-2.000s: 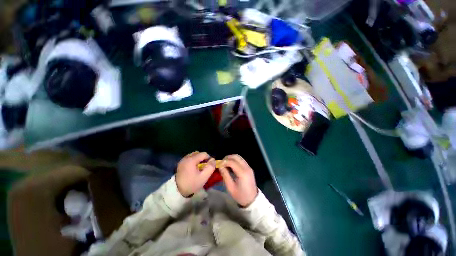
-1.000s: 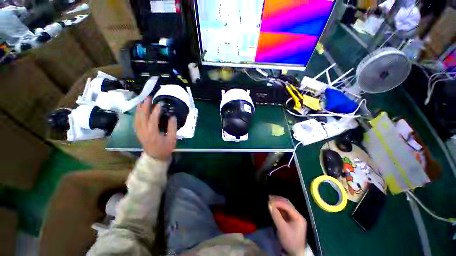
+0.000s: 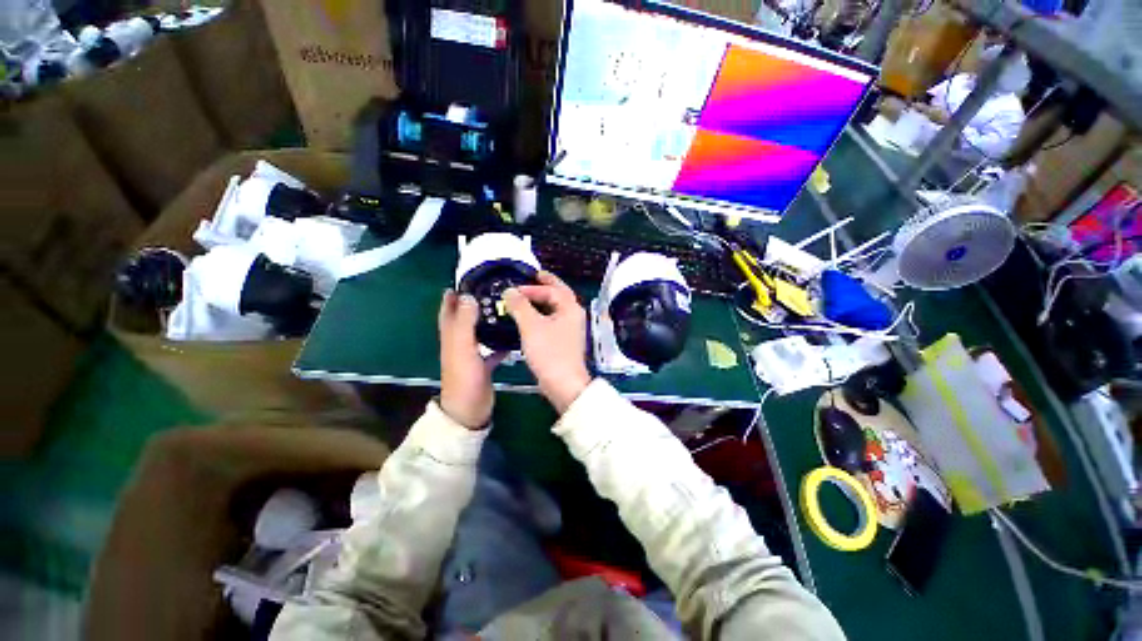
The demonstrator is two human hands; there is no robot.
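A PTZ dome camera (image 3: 496, 261) with a white shell and black ball head stands on the green bench. My left hand (image 3: 465, 357) is on the left side of its head. My right hand (image 3: 547, 328) is at the front right of the head, fingertips together on a small yellow tape piece (image 3: 504, 306) against the black face. A second PTZ dome camera (image 3: 646, 313) stands just to the right, untouched. A yellow tape roll (image 3: 839, 508) lies flat on the right bench.
Monitor (image 3: 714, 107) and keyboard (image 3: 589, 251) stand behind. A label printer (image 3: 432, 150) with a white strip is at back left. Cartons with cameras (image 3: 278, 294) are left. Mouse (image 3: 842, 438), phone (image 3: 920, 538), fan (image 3: 954, 244) and yellow-handled cutters (image 3: 751, 278) are right. A person (image 3: 983, 113) is far right.
My right hand has moved from near my lap up to the left camera's face. My left hand has shifted to its left side. That camera is closer to the second one.
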